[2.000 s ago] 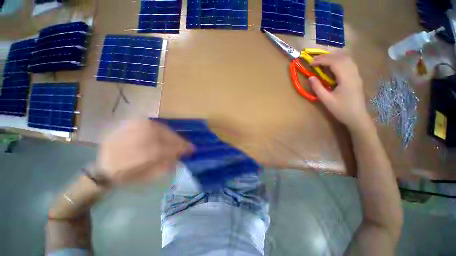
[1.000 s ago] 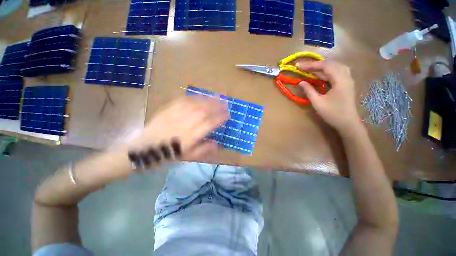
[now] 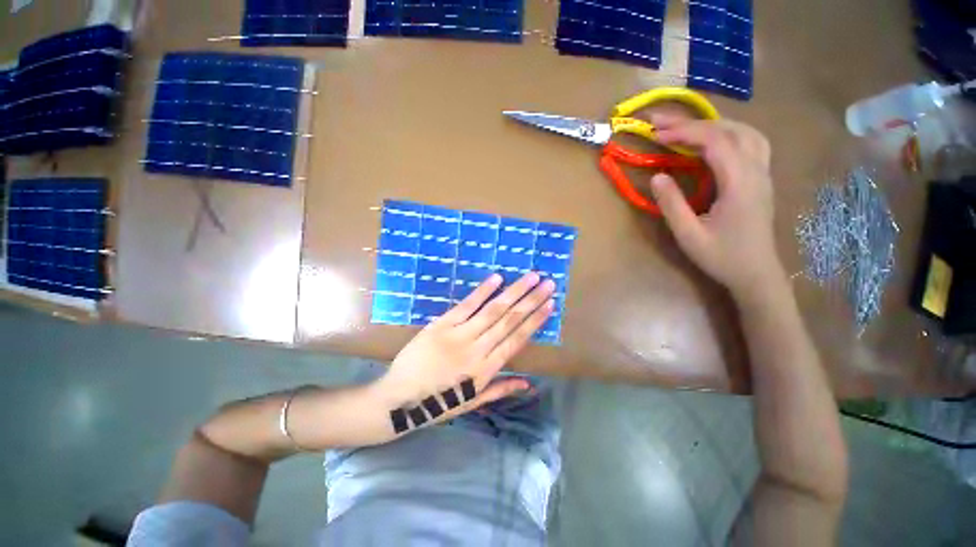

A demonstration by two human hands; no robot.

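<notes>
A bright blue solar cell string [image 3: 428,251] lies flat on the brown tabletop in front of me, with thin ribbon leads sticking out past its left edge. My left hand [image 3: 460,347] rests flat on the string's lower right part, fingers extended, and covers some of it. My right hand [image 3: 722,198] holds the scissors [image 3: 589,129] by their yellow and red-orange loops. The silver blades point left, behind the string and not touching it, and look closed or nearly so.
Dark navy cell strings [image 3: 225,118] lie at left and along the rear. A pale backing board [image 3: 252,256] is at left. Silver ribbon pieces [image 3: 851,240], a squeeze bottle [image 3: 894,109] and a black box with yellow label [image 3: 936,286] are at right.
The string, first lifted and blurred in my left hand, now lies flat on the table with that hand spread on it. The scissors have turned from pointing to the rear to pointing left.
</notes>
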